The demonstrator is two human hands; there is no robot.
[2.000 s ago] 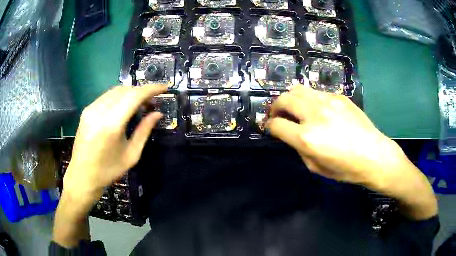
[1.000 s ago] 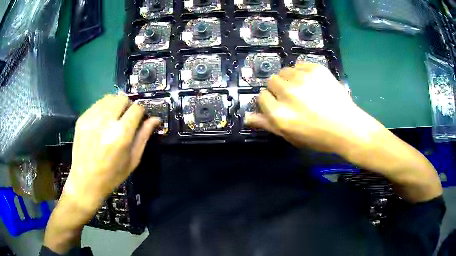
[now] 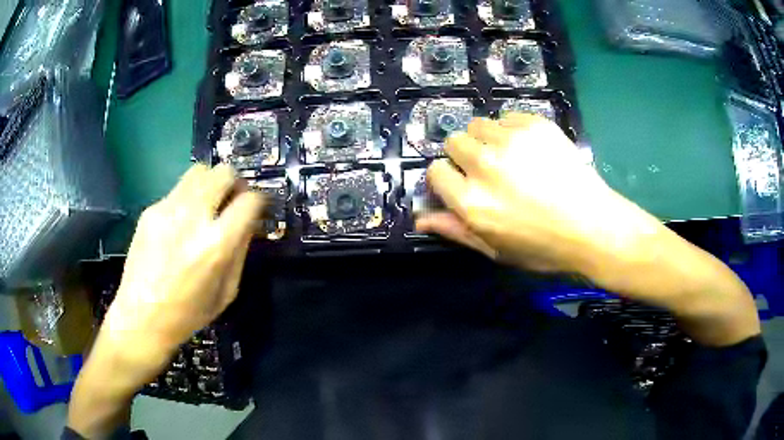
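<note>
A black blister tray (image 3: 391, 155) holds rows of four squarish circuit boards. The boards in the farther rows have raised dark round lens barrels. The near-row board (image 3: 345, 203), second from the left, has a flatter dark round centre. My left hand (image 3: 193, 232) is over the tray's near left corner, fingers bent at the leftmost near board, partly covering it. My right hand (image 3: 507, 189) lies over the two right pockets of the near row, fingers curled down. It hides most of those boards. The fingertips are covered or blurred, so I cannot tell if either hand holds a part.
Stacked clear blister trays (image 3: 56, 180) stand at the left, with a dark slab (image 3: 143, 43) beside them. Clear plastic (image 3: 666, 26) lies at the upper right, and a clear tray (image 3: 758, 168) at the right edge. Filled black trays (image 3: 193, 365) and a blue stool (image 3: 30, 374) are below bench level.
The tray has shifted left in view. My right hand has moved left along the near row. My left thumb and fingers have drawn closer together at the leftmost board.
</note>
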